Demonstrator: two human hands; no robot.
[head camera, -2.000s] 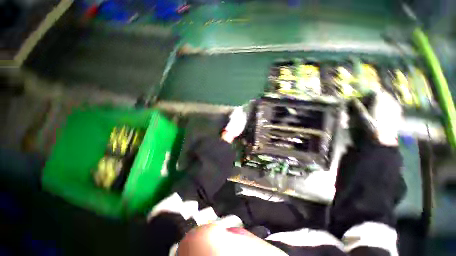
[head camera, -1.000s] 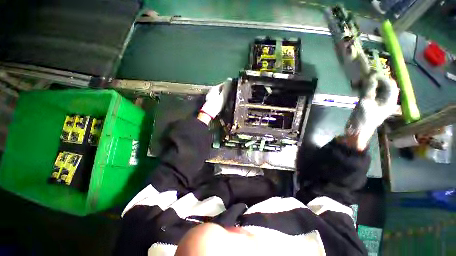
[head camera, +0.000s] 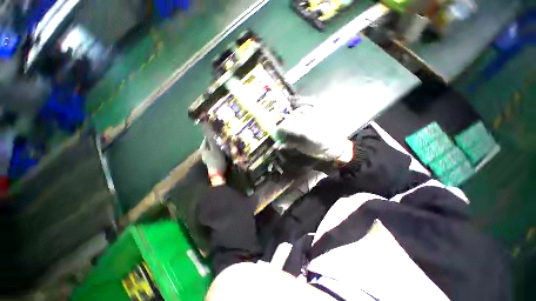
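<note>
The dark square carrier fixture (head camera: 258, 167) sits tilted in view in front of me, at the bench and belt edge. A circuit board (head camera: 250, 111) with yellow and white parts lies in its frame. My left hand (head camera: 213, 160), in a white glove, is closed around the fixture's left edge, fingers partly hidden. My right hand (head camera: 311, 132), also gloved, lies over the board's lower right edge. It is blurred, and its fingertips and grip are unclear.
Another fixture (head camera: 320, 10) is on the conveyor belt (head camera: 150, 141) at the top. A green bin (head camera: 170, 253) with yellow-and-black boards is lower left. Green panels (head camera: 441, 153) lie on a black surface at right. A metal plate (head camera: 358, 82) is beside the fixture.
The view has turned. My right hand has come from the far right, where it held a long pale piece, to the fixture. The fixture's open frame now shows a board with yellow parts.
</note>
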